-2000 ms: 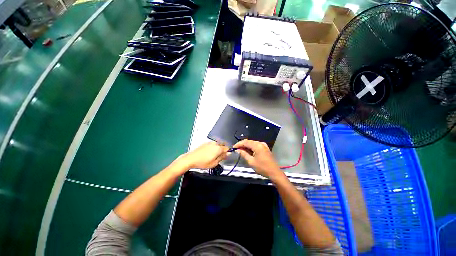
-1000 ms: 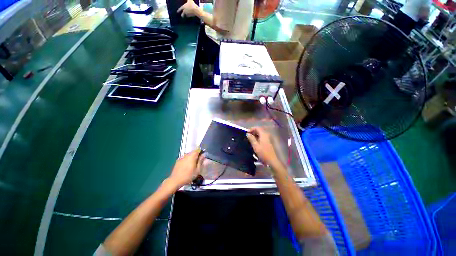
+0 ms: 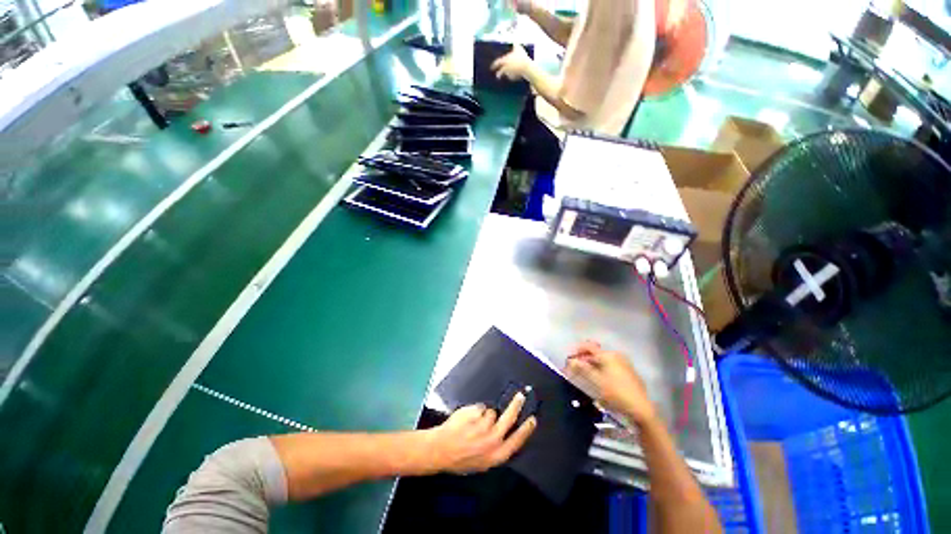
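A small solar panel lies black back up, turned at an angle, across the front edge of the grey test surface. My left hand grips it from the left edge, with fingers spread over the middle of its back; the thumb is hidden. My right hand is just beyond the panel's far right edge, fingers curled, with something thin and reddish at the fingertips that is too blurred to name. The bench meter stands at the far end of the surface, with red and dark test leads running from its front.
Waiting panels overlap in a row on the green bench. A black fan and a blue crate are on the right. Brown boxes stand behind the meter. Another person is at the far bench beside an orange fan.
The panel has turned and moved towards me, over the surface's front edge. My left hand has moved from its corner onto its back. My right hand has left the panel's edge. The view has shifted.
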